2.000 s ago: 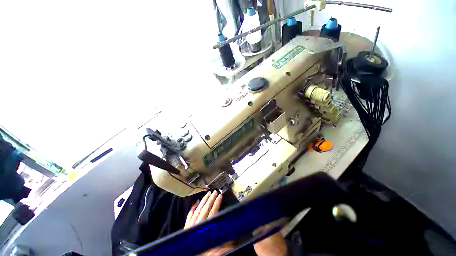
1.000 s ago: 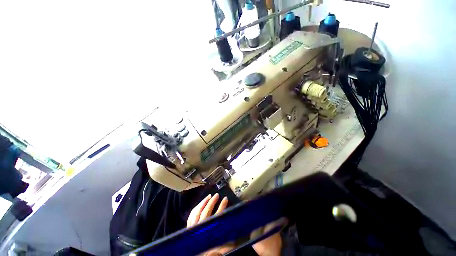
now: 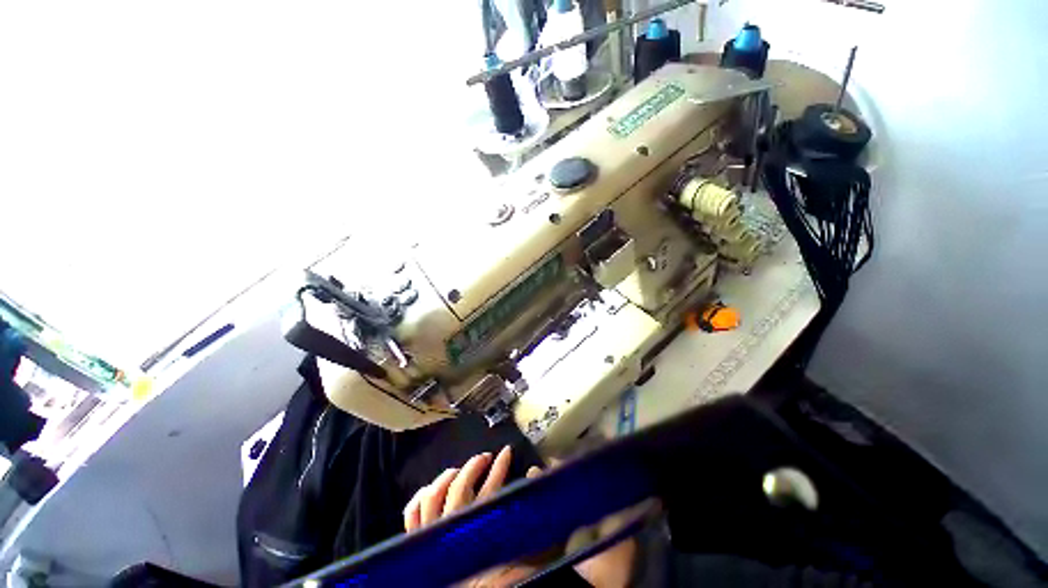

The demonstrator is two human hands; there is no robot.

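The black garment (image 3: pixel 345 471) lies over the table front, left of and below the cream sewing machine head (image 3: pixel 506 264), with a shiny zipper line on it. Its cloth reaches the presser foot (image 3: pixel 492 402). My left hand (image 3: pixel 460 488) lies on the cloth just below the presser foot, fingers spread; its lower part is hidden by a dark blue bar close to the camera. My right hand (image 3: pixel 609 557) shows only in part below that bar, near the bottom edge; its fingers are mostly hidden.
An orange item (image 3: pixel 717 317) and a blue-handled tool (image 3: pixel 626 410) lie on the table by the machine bed. Black cord loops (image 3: pixel 822 218) hang at the right end. Thread cones (image 3: pixel 502 98) stand behind the machine. The dark blue bar (image 3: pixel 517 505) crosses the lower view.
The machine has shifted slightly left and up in view. My left hand has moved a little away from the presser foot, showing more cloth. The blue-handled tool shows more.
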